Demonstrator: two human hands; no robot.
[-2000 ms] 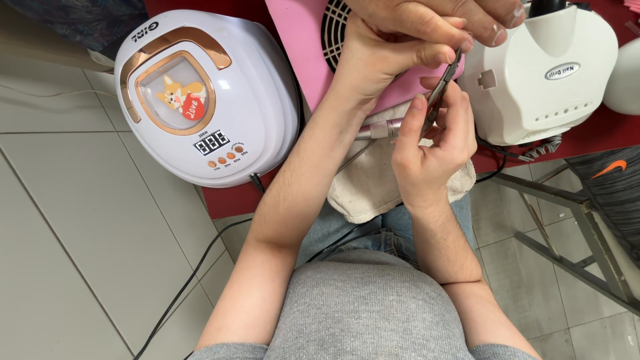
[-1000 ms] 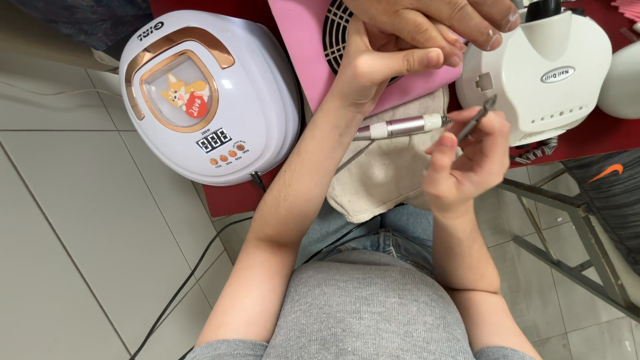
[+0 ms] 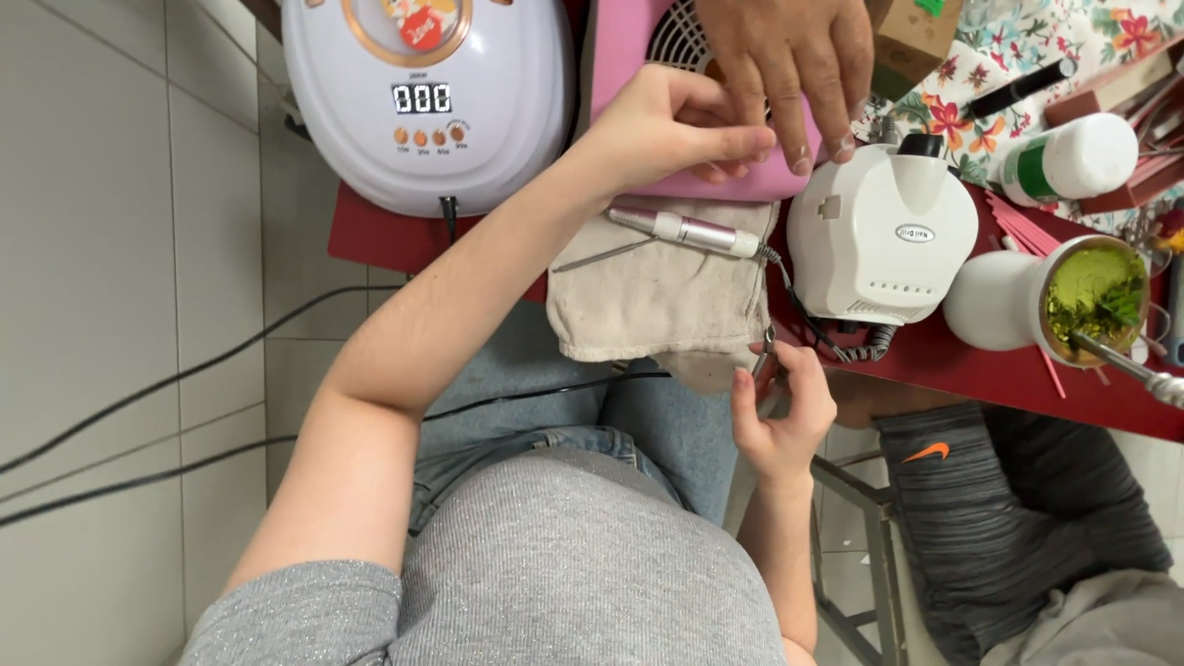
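My left hand (image 3: 680, 129) is over the pink nail dust collector (image 3: 629, 55), its fingers curled beside the other person's hand (image 3: 795, 65); whether it touches that hand or holds anything cannot be told. My right hand (image 3: 784, 398) holds small metal nippers (image 3: 767, 347) at the corner of a beige towel (image 3: 647, 305). Across the towel's upper part lies a pink and white nail drill handpiece (image 3: 689, 231), with a thin metal tool (image 3: 601, 255) below it. The white nail drill unit (image 3: 883, 240) stands to the right of the towel.
A white nail lamp (image 3: 518, 139) stands at the left. At the right are a cup of green herbs (image 3: 1041, 296) with a metal straw, a white bottle (image 3: 1073, 157), a black pen-like tube (image 3: 1022, 88) and a cardboard box (image 3: 911, 42). Black cables (image 3: 213, 356) hang at the left.
My right hand has moved down, away from the other person's fingers, with the nippers in it. The view has shifted to the right, bringing in the cup and bottle.
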